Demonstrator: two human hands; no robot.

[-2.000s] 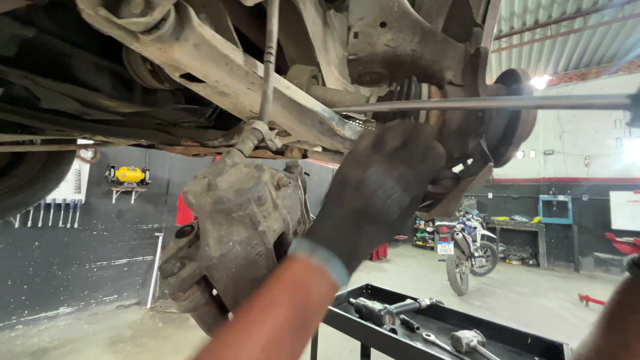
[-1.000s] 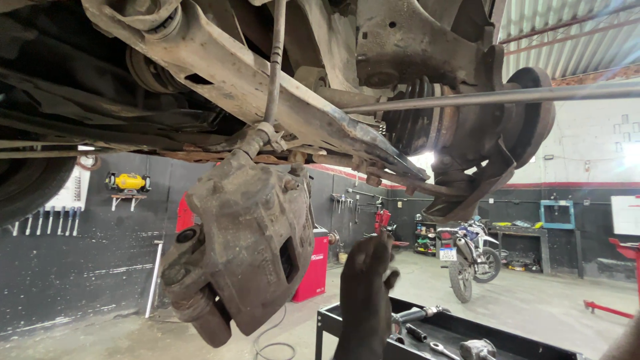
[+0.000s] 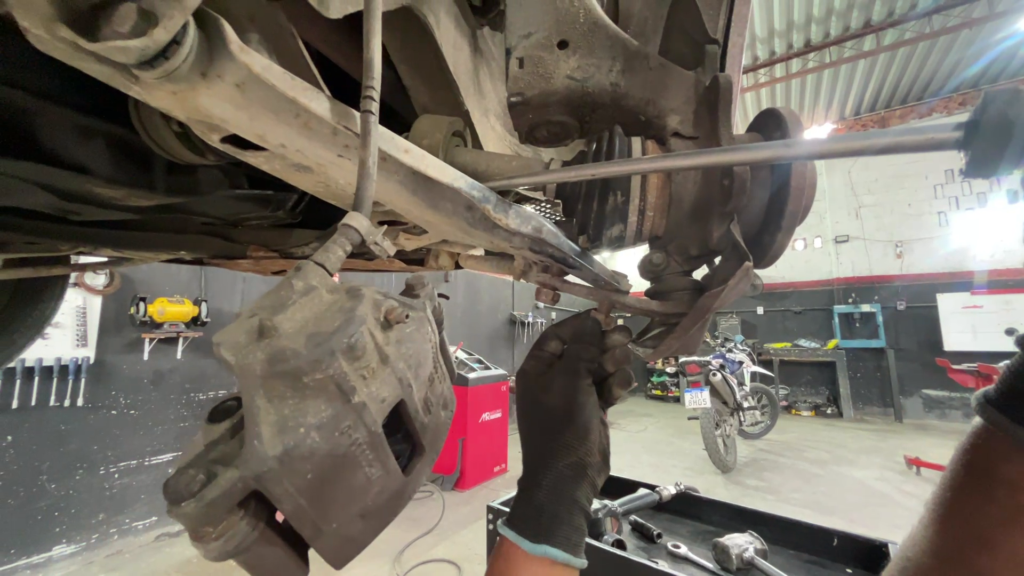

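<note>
My left hand (image 3: 570, 384), in a black glove with a pale blue cuff, is raised below the lower control arm (image 3: 448, 188), its fingers curled around a bolt (image 3: 604, 310) on the arm's underside. My right hand (image 3: 1004, 396), also black-gloved, is mostly cut off by the right edge, so its fingers are hidden. A long metal pry bar (image 3: 720, 158) lies across the suspension, in front of the ribbed axle boot (image 3: 606, 192); its dark end is at the upper right. A brake caliper (image 3: 336, 416) hangs at left beside its hose (image 3: 369, 120). The wheel hub (image 3: 776, 188) is bare of a wheel.
Below my left hand is a black tool tray (image 3: 832, 532) holding a hammer (image 3: 740, 552), a wrench (image 3: 692, 556) and sockets. A red machine (image 3: 484, 424) stands behind the caliper. Farther back are a motorcycle (image 3: 724, 400), a workbench (image 3: 808, 352) and a wall-mounted yellow bench grinder (image 3: 169, 312).
My left hand has come down from in front of the axle boot and, from below, has risen to the underside of the control arm. The pry bar remains across the suspension.
</note>
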